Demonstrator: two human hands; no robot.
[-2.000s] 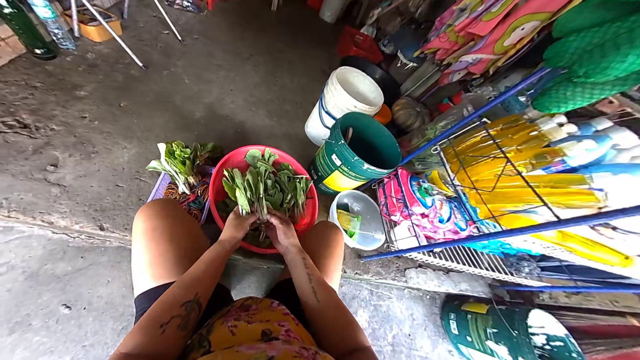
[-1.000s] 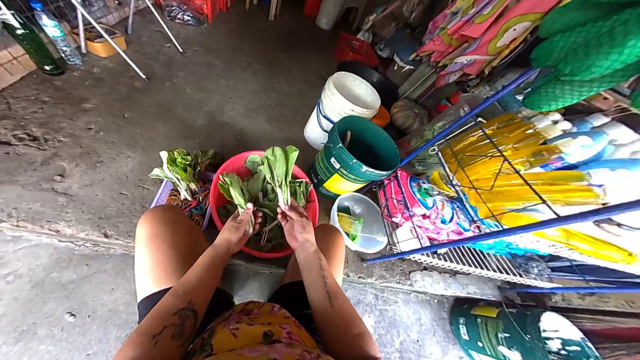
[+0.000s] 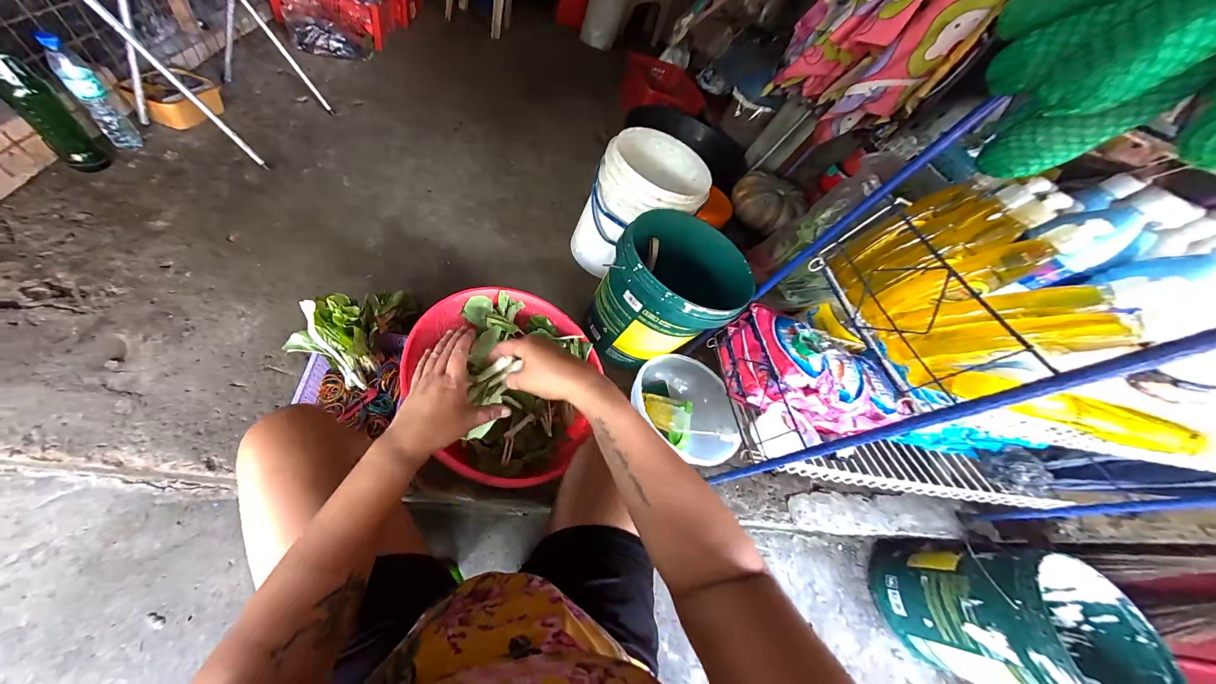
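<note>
A red plastic basin (image 3: 501, 480) holding leafy greens (image 3: 513, 437) sits between my knees. Over its left side, my left hand (image 3: 442, 394) lies flat with fingers extended against the leaves; whether it grips any is unclear. Pale stalks of a leafy green bunch (image 3: 492, 378) show beside my right hand (image 3: 541, 369), whose fingers are curled on them. Left of the basin, more leafy greens (image 3: 337, 332) with white stalks rest beside a heap of coloured rubber bands (image 3: 356, 399) in a purple basket (image 3: 310, 380).
Right of the basin stand a green bucket (image 3: 632, 309), a white bucket (image 3: 594, 223) and a small translucent tub (image 3: 712, 437). A blue-framed rack (image 3: 950, 413) with bottles of yellow liquid (image 3: 1007, 323) reaches along the right. Metal legs (image 3: 180, 85) stand at the upper left.
One second ago my hands held separate greens apart over the basin; now they are close together over it. My left hand has opened flat, and my right has moved left across the basin.
</note>
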